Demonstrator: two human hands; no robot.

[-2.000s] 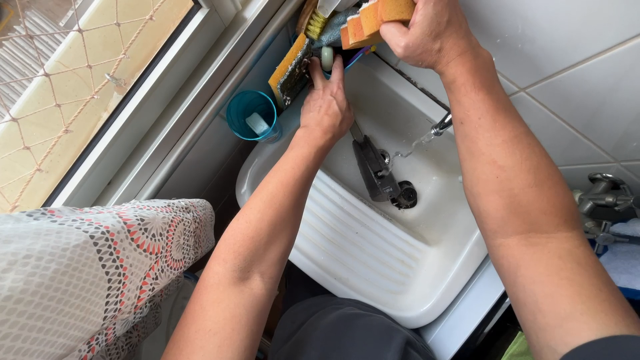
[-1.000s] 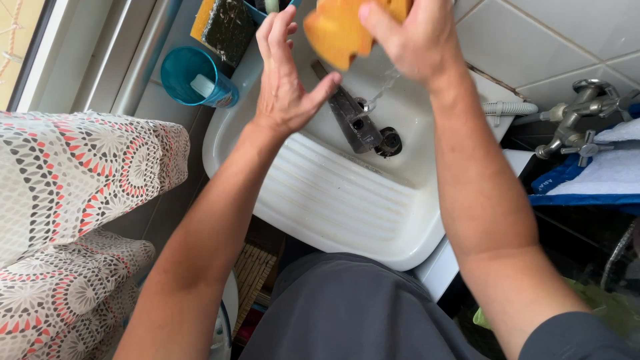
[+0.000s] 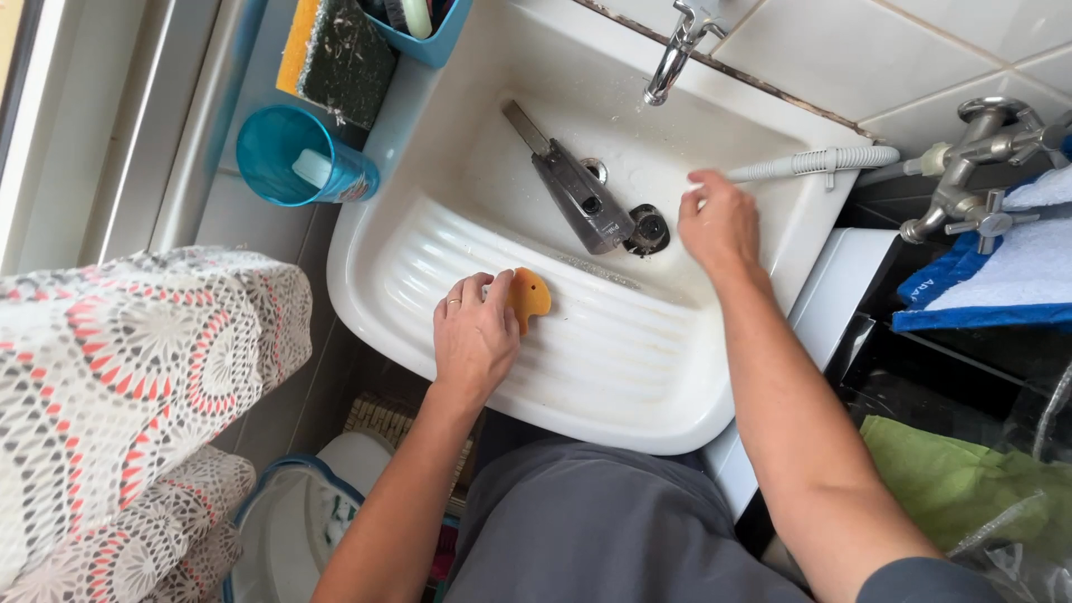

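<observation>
My left hand (image 3: 479, 335) rests over the ribbed washboard slope of the white laundry sink (image 3: 586, 368), its fingers on an orange sponge (image 3: 531, 295) that is partly hidden under them. In the basin, to the left of the drain (image 3: 648, 230), lies a dark plastic appliance part (image 3: 581, 194) with a flat metal-looking end. Right of the drain hovers my right hand (image 3: 720, 219), fingers curled and slightly blurred; I see nothing in it. Above the basin is a chrome faucet (image 3: 674, 54), with no clear stream below it.
A blue cup (image 3: 285, 159) holding a whitish piece, a yellow-and-dark scouring sponge (image 3: 339, 63) and a blue container (image 3: 431, 42) with brushes stand left. A grey drain hose (image 3: 808, 161) crosses the right rim near metal valves (image 3: 963, 167). A patterned cloth (image 3: 151, 360) hangs left.
The orange sponge, held up in my right hand before, is now under my left hand on the washboard. Both hands have come down. The water stream from the faucet no longer shows.
</observation>
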